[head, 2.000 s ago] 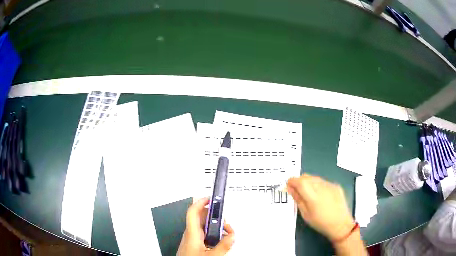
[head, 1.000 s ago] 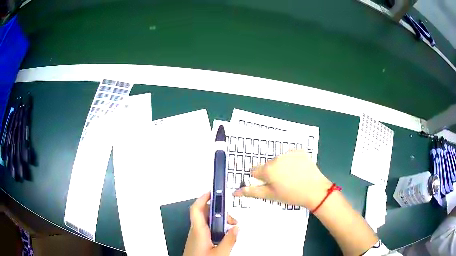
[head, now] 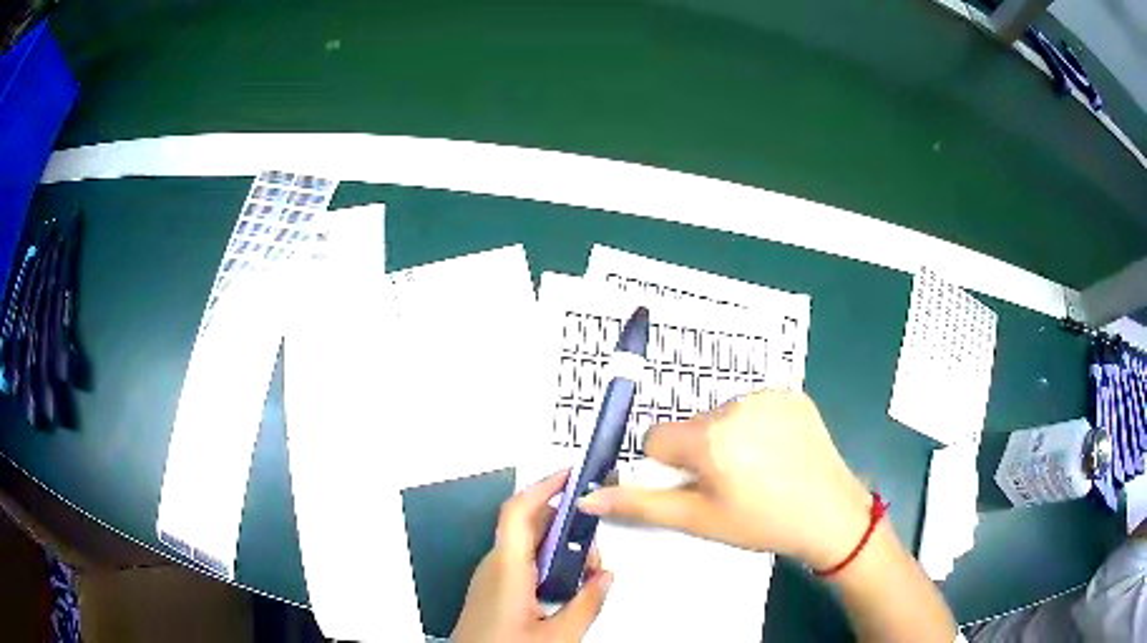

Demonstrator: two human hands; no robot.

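My left hand (head: 535, 565) holds a lavender-and-black pen-shaped device (head: 606, 433) by its lower part, its black tip pointing up and slightly right. My right hand (head: 742, 471) reaches in from the right, its thumb tip at the device's side near the small buttons and its index finger bent. Whether a small label is between its fingertips cannot be told. Below the device lie overlapping black-outlined label sheets (head: 723, 352) with rows of small dark-edged rectangles.
To the left lie a small-mark sticker sheet (head: 465, 364), a second label strip (head: 346, 440), a silver-grey label strip (head: 208, 440) and dark devices (head: 44, 327). To the right are a dense sticker sheet (head: 943, 358), folded wipes (head: 950, 509), a whitish bottle (head: 1047, 462) and purple-and-black devices (head: 1122, 408).
The device has gone from upright to leaning right, its tip now farther right over the sheets. My right thumb has moved from the label sheet to the device's side.
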